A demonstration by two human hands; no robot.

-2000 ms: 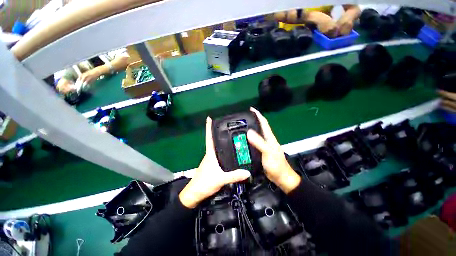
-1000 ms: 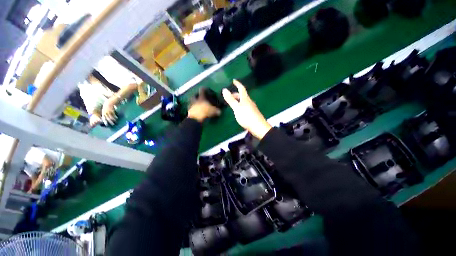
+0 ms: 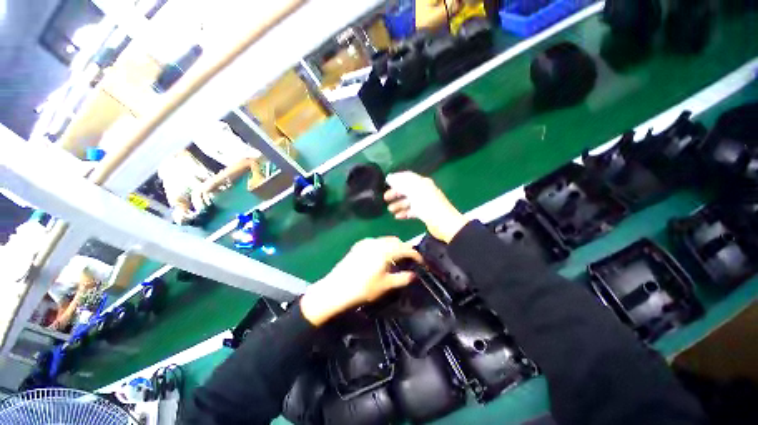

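My left hand [image 3: 361,278] is over the group of black rear housings, thumb and fingers closed at the upper edge of one open rear housing [image 3: 428,319]. Its fingertips are partly lost against the black plastic. My right hand [image 3: 420,203] is above the near side of the conveyor, fingers loosely curled, with nothing seen in it. A dark rounded unit [image 3: 364,189] stands on the green belt just left of my right fingertips. More rear housings lie below my hands, some open side up and some with the smooth curved side showing.
The green conveyor belt [image 3: 507,149] carries other dark units [image 3: 565,75] and a lit sub-assembly [image 3: 248,231]. A white frame post [image 3: 166,224] crosses at left. A fan [image 3: 62,408] is lower left. Other people's hands [image 3: 199,195] work across the belt. More housings [image 3: 644,286] lie at right.
My left hand has left the dark unit on the belt and come back to the housings. My right hand has shifted slightly and its fingers have curled in.
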